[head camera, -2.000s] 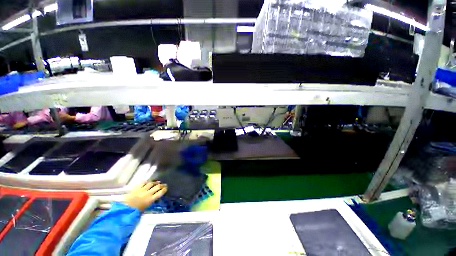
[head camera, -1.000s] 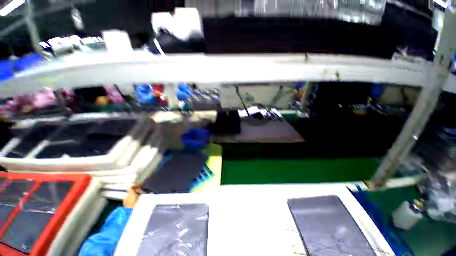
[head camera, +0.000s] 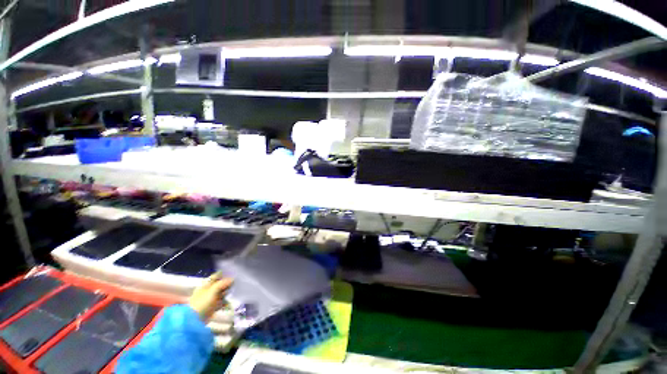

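Note:
My left hand (head camera: 210, 296), in a blue sleeve, is at the left edge of a grey tablet (head camera: 281, 281), with its fingers closed on that edge. The tablet is tilted and slightly blurred, with a shiny patch and a dark camera area at its near left corner. It covers part of a blue lens sheet (head camera: 300, 326) with rows of dark dots, which lies on a yellow-green board (head camera: 341, 314). A white foam tray (head camera: 245, 358) is cut off by the bottom edge, with part of a tablet showing. My right hand is out of the picture.
A red foam tray (head camera: 156, 298) with film-covered tablets is at the left. Behind it a white tray (head camera: 66, 256) holds three dark tablets. A white shelf beam (head camera: 468, 207) crosses in front, and a slanted post (head camera: 622, 307) stands at the right.
The view has risen and turned left, so the near white tray has mostly dropped out. My left hand moved from the tray's left corner to the grey tablet and grips its edge.

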